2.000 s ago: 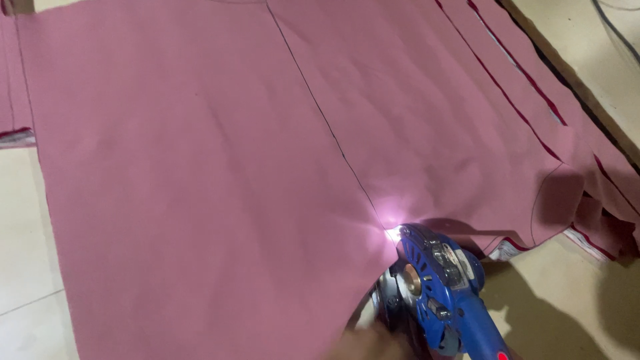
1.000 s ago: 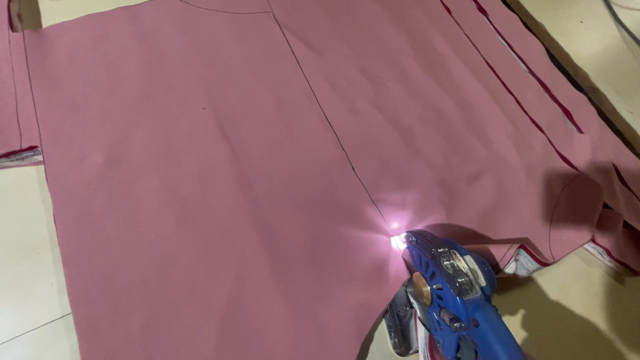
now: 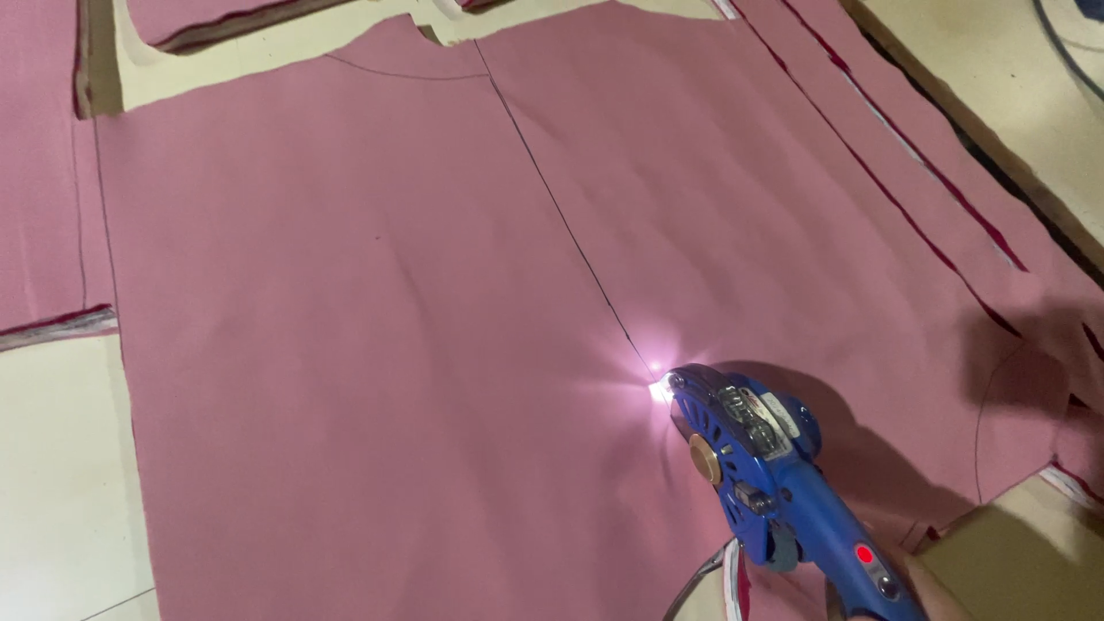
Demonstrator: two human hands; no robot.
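Note:
A blue electric rotary fabric cutter (image 3: 763, 457) stands on a large spread of pink fabric (image 3: 345, 345), its bright lamp shining where a drawn dark line (image 3: 561, 203) meets its front. Only a small part of my right hand (image 3: 927, 591) shows at the bottom edge, around the cutter's handle, which has a red light on it. Behind the cutter the cloth is parted, and the cut edges of stacked layers (image 3: 733, 578) show pale and dark red. My left hand is out of view.
More pink fabric pieces lie at the left (image 3: 34, 172) and top left (image 3: 216, 17). Long slits (image 3: 897, 203) run through the fabric on the right, beside its dark layered edge. A black cable (image 3: 1061, 52) lies at the top right. The pale surface (image 3: 60, 474) shows around the cloth.
The cutter's lamp has stayed close to the drawn line. A blurred hand low beside the cutter two seconds ago is out of view. The view now takes in more fabric at the top.

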